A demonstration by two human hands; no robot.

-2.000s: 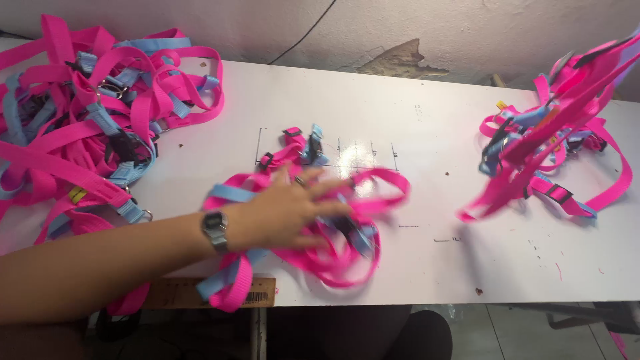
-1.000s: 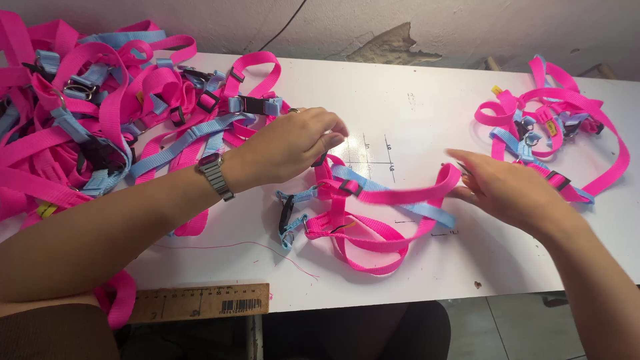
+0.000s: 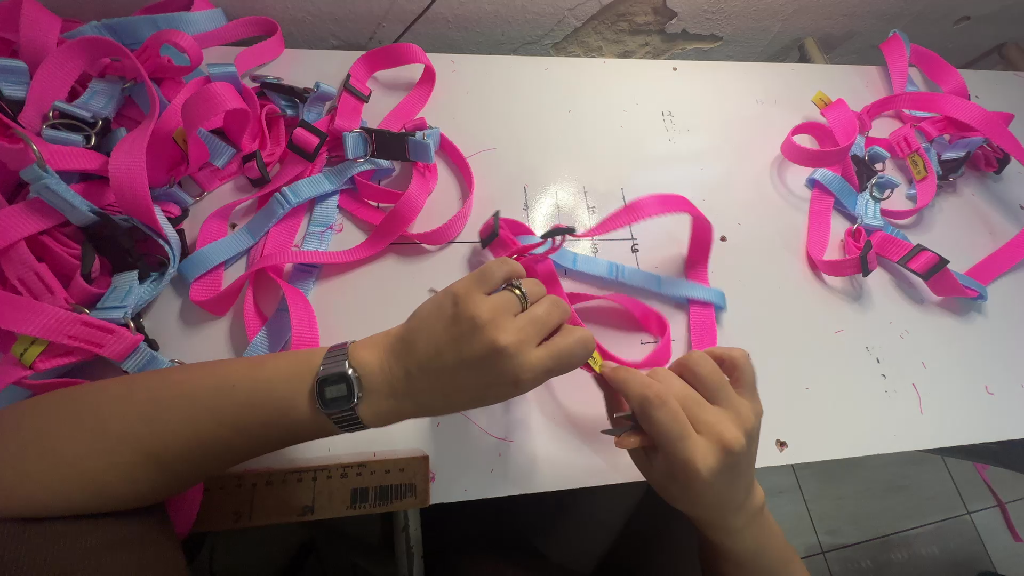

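Note:
A pink and light-blue webbing harness (image 3: 700, 240) with black plastic sliders lies on the white table in front of me. My left hand (image 3: 500, 340), with a ring and a wristwatch, pinches its pink strap close to a small yellow label (image 3: 595, 361). Right beside it, the thumb and fingers of my right hand (image 3: 692, 432) grip the strap at that label. Small metal blades (image 3: 621, 426) stick out from under my right fingers, their handles hidden in the palm; they look like thread snippers.
A large heap of similar harnesses (image 3: 132, 168) covers the table's left side, one harness (image 3: 384, 208) spread at its edge. More harnesses (image 3: 880, 176) lie at the right. A wooden ruler (image 3: 320, 488) rests at the front edge. Behind stands a wall with chipped plaster (image 3: 632, 30).
Both hands have come together at the harness in the middle; one second ago they were apart above and beside it. The blades now show at my right hand.

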